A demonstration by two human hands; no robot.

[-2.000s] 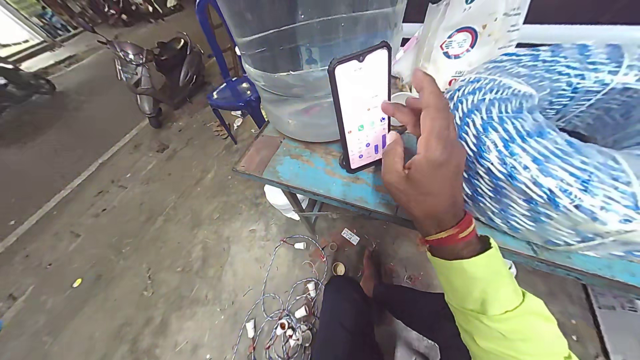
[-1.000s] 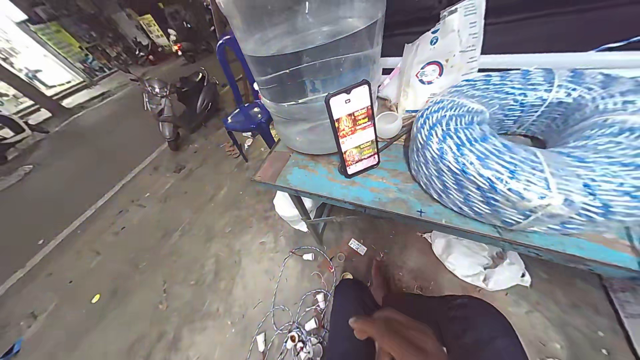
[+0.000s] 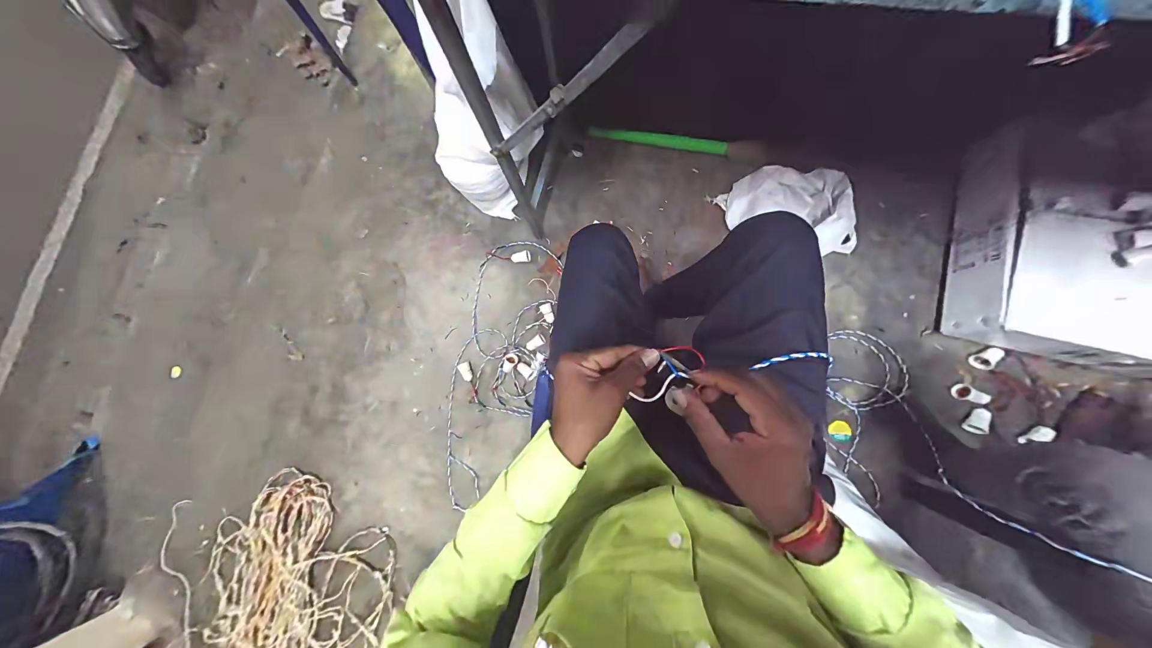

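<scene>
Over my lap, my left hand (image 3: 598,391) pinches thin red, blue and white wires (image 3: 670,364) between thumb and fingertips. My right hand (image 3: 751,423) grips the same wires close by on the right, with a small roundish pale piece (image 3: 676,399) at its thumb. From there a blue-and-white twisted cable (image 3: 792,358) crosses my right thigh to a loose coil (image 3: 868,364) on the floor. Left of my knees lies another twisted cable (image 3: 477,342) with several white bulb holders (image 3: 510,361) on it.
Several loose white bulb holders (image 3: 976,420) lie at the right, below a metal-edged box (image 3: 985,261). A bundle of tan cord (image 3: 292,558) is at the lower left. Metal stand legs (image 3: 486,108), a white sack (image 3: 481,171) and a crumpled white bag (image 3: 796,198) are ahead of me.
The view has swung down from the bench to my lap. My right hand, earlier at the phone and then over my lap, now holds the wires together with my left hand.
</scene>
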